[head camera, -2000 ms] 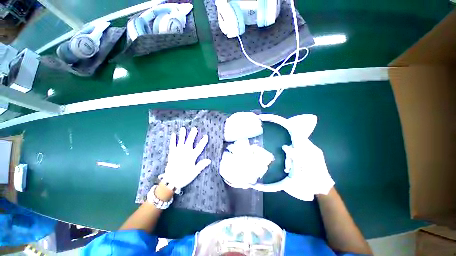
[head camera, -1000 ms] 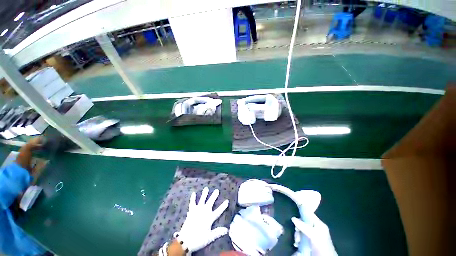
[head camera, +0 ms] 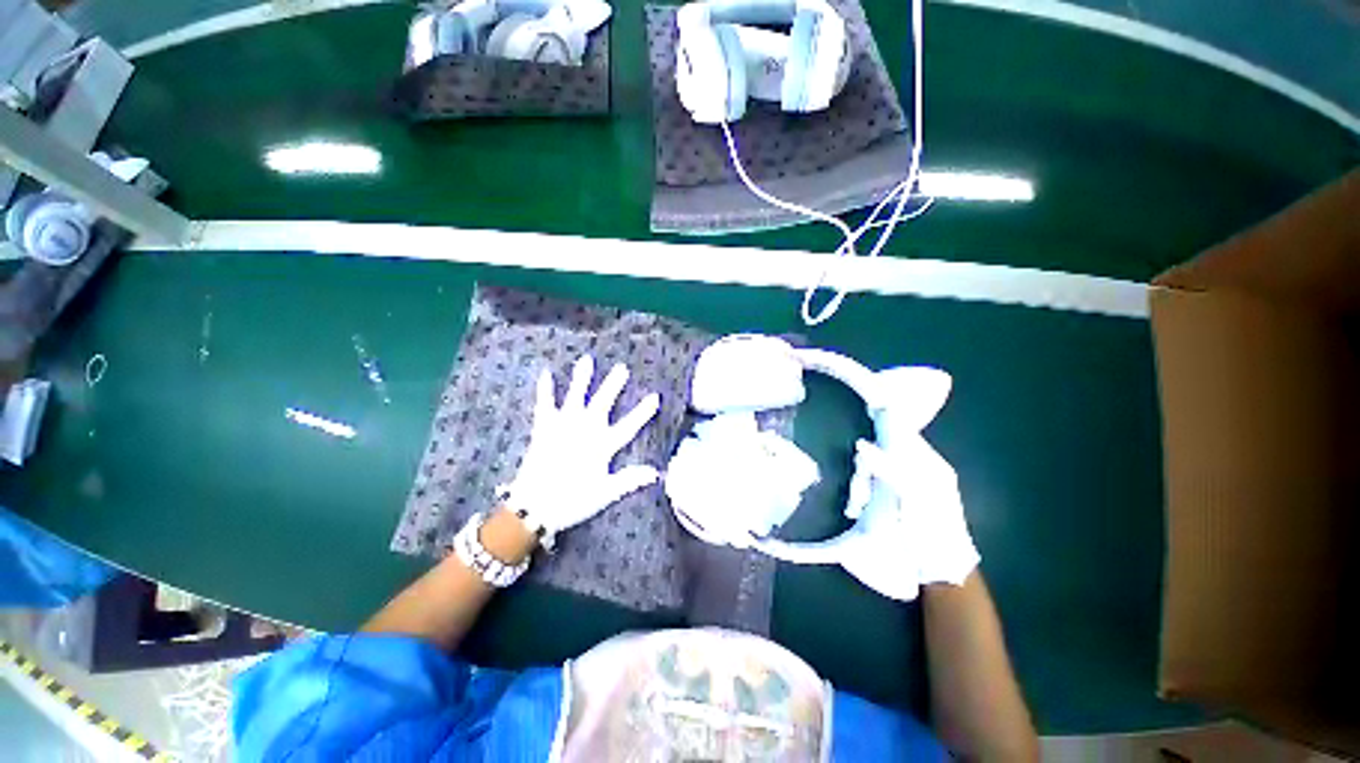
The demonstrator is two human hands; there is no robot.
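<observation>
White cat-ear headphones (head camera: pixel 749 373) lie in front of me, their ear cups over the right part of a grey printed bag (head camera: pixel 492 388). My right hand (head camera: pixel 913 514), in a white glove, is closed around the headband at its right side. A crumpled white piece (head camera: pixel 761 474) lies on the lower ear cup. My left hand (head camera: pixel 574 455), also gloved, rests flat on the bag with its fingers spread and holds nothing.
Beyond the white rail (head camera: pixel 671 257), more headphones (head camera: pixel 764 60) with a white cable (head camera: pixel 850 231) lie on a bag. Others sit at back left (head camera: pixel 530 38) and far left (head camera: pixel 57 227). An open brown carton (head camera: pixel 1245 492) stands at right. A blue sleeve (head camera: pixel 45 559) shows at lower left.
The view has tilted back down from the one-second-ago frame. The headphones on the far side at left have shifted left. My hands keep about the same pose on the bag and headband.
</observation>
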